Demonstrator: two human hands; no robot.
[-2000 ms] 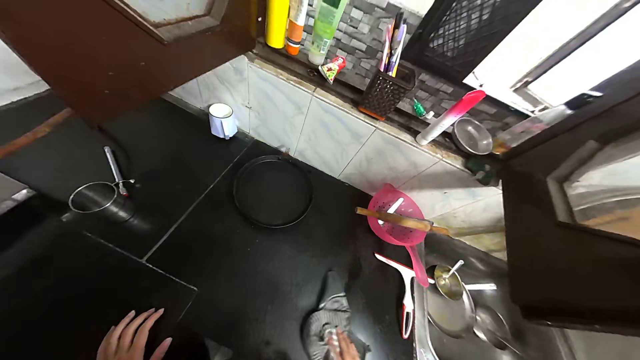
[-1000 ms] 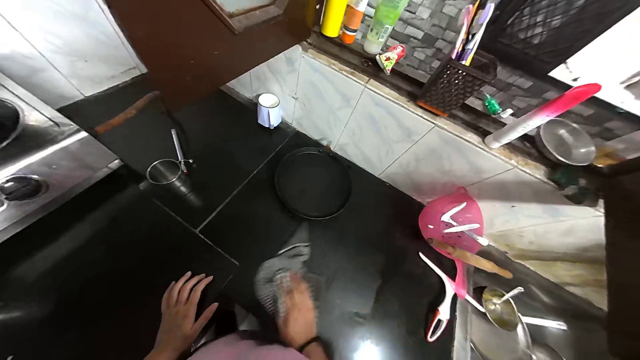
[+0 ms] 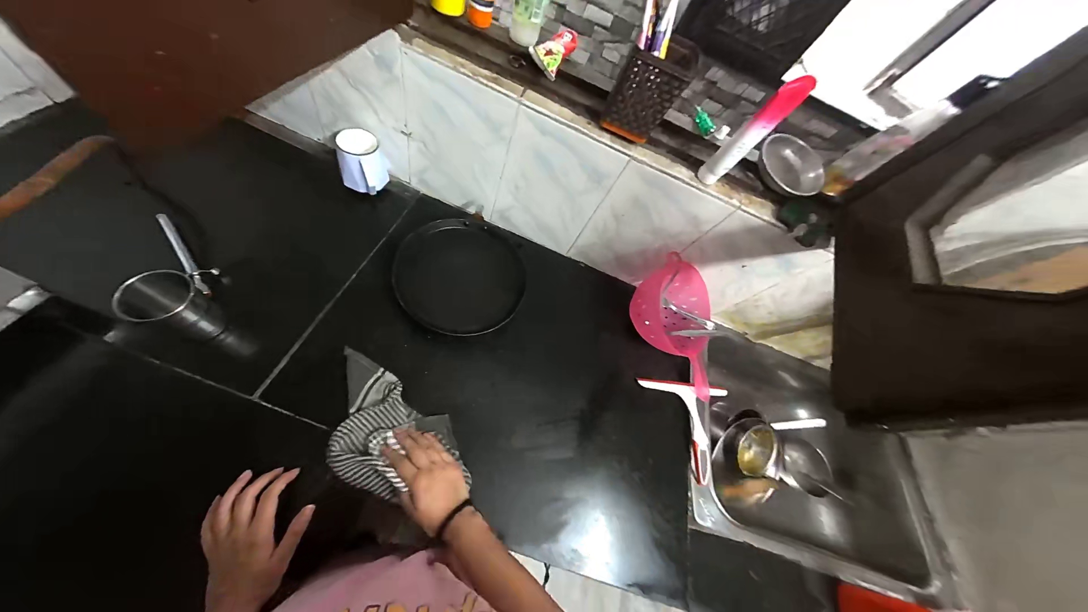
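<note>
My right hand [image 3: 427,478] presses a striped grey-and-white cloth [image 3: 361,442] flat on the black stone countertop [image 3: 527,399]. The cloth lies bunched, one corner pointing toward the back. My left hand [image 3: 248,531] is to the left of the cloth, over the counter's near part, fingers spread and holding nothing. Beyond the cloth, a round black flat pan [image 3: 459,277] lies near the tiled wall. A steel pot [image 3: 161,297] with a side handle stands at the left. A white-and-blue mug [image 3: 361,161] stands by the wall.
Right of the pan are a pink plastic colander [image 3: 654,306] and a red-and-white squeegee [image 3: 693,416] at the edge of the steel sink [image 3: 884,510], which holds several dishes. Bottles and a dark basket [image 3: 648,92] line the ledge. A dark cabinet door [image 3: 875,340] hangs at right.
My right hand and the cloth have moved leftward across the counter. The wooden rolling pin seen across the colander earlier is no longer there. The view has shifted.
</note>
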